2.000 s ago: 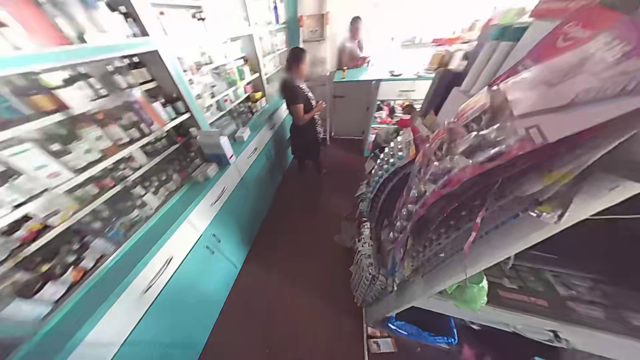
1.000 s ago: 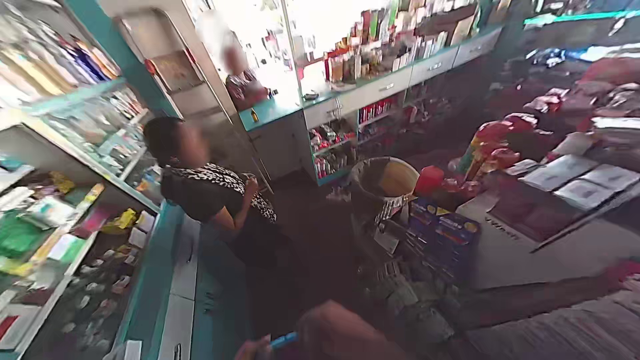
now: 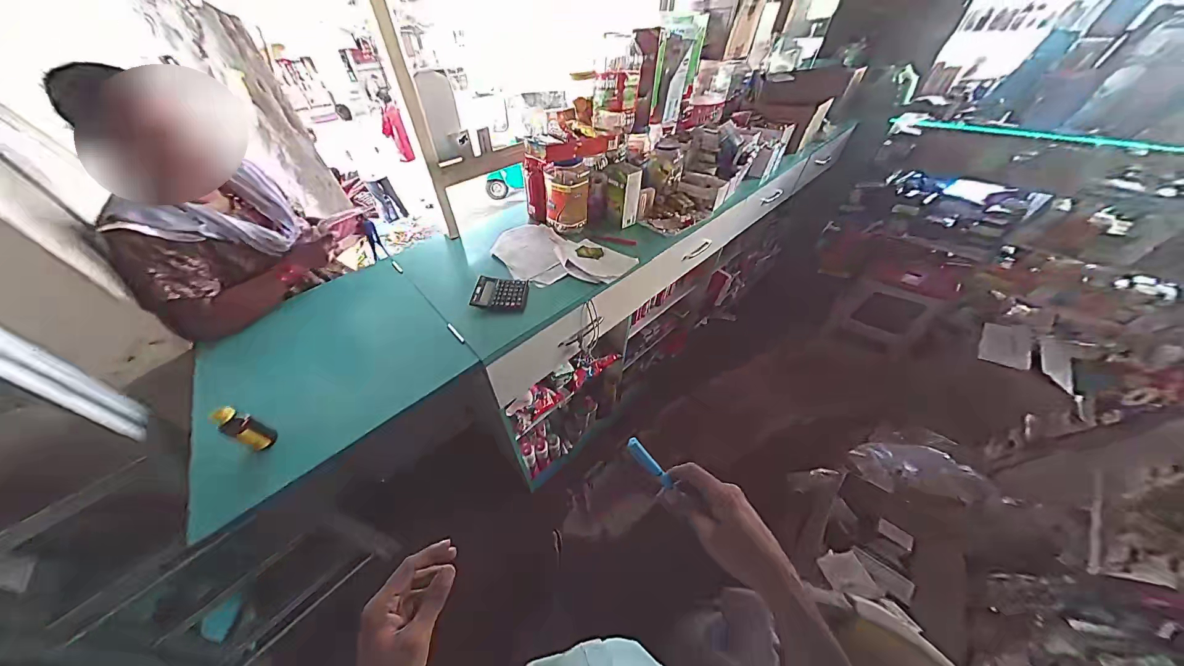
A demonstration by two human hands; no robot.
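Observation:
My right hand (image 3: pixel 708 504) grips a slim blue object (image 3: pixel 649 461), perhaps a pen, whose far end points up and left. Lower down and to the left, my left hand (image 3: pixel 407 601) has curled fingers and nothing visible in it. Both are in front of the teal counter (image 3: pixel 342 356). On that counter a small dark bottle with a yellow cap and label (image 3: pixel 245 429) lies near the left end. A black calculator (image 3: pixel 499 294) rests beside loose white papers (image 3: pixel 564 254), with a red pen-like item (image 3: pixel 613 240) behind them.
A person (image 3: pixel 213 250) leans on the counter's far left side. Jars (image 3: pixel 566 194) and boxes crowd the counter further right. Packed shelves (image 3: pixel 555 416) sit under it. At the lower right stands an open carton (image 3: pixel 869 555) with papers; cluttered glass shelving (image 3: pixel 1036 139) lines the right.
The view has swung strongly towards the counter. My right hand with the blue object, low in the frame a second ago, is now further right, and my left hand has come into view.

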